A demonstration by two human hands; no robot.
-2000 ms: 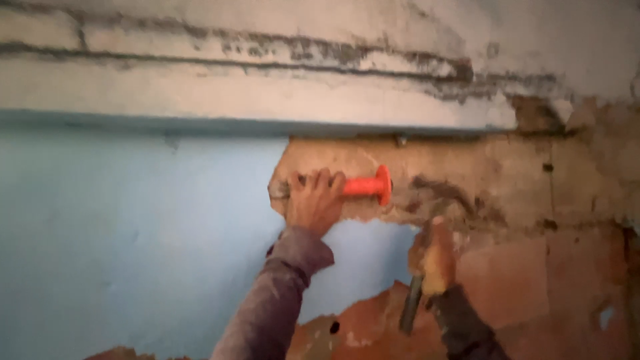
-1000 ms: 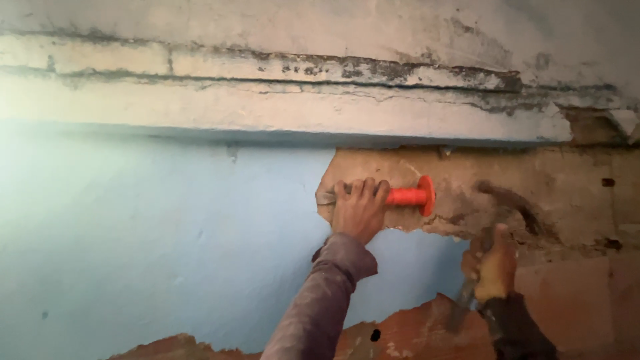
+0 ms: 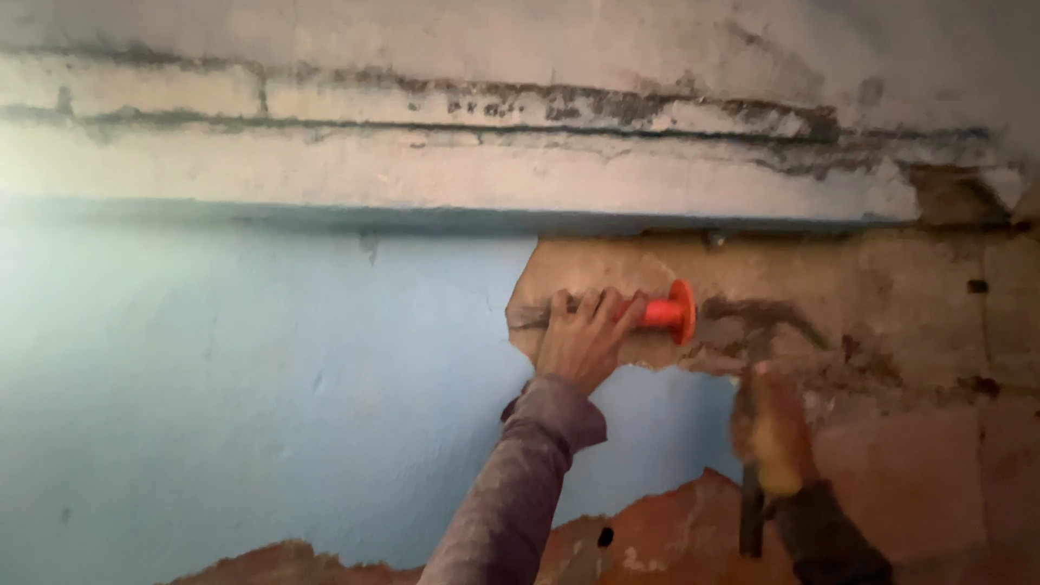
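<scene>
My left hand (image 3: 583,341) is closed around a cold chisel (image 3: 666,312) with an orange-red grip and a round hand guard. The chisel lies about level, its steel end pointing left at the edge of the blue plaster (image 3: 390,366). My right hand (image 3: 776,426), blurred, grips a claw hammer (image 3: 760,313) by its dark handle. The hammer's head is just right of the chisel's guard, with a small gap between them, and its claw points right. Bare tan wall (image 3: 812,268) shows behind both tools.
A pale ledge (image 3: 455,175) with cracked, dark-stained edges runs across above the hands. Exposed reddish wall (image 3: 902,479) lies at the lower right, with a dark hole (image 3: 605,536) below the remaining strip of blue plaster. Another dark hole (image 3: 977,286) is at the right.
The hammer in my right hand is closer to the chisel's guard than one second ago. My left hand keeps its hold on the chisel at the plaster edge.
</scene>
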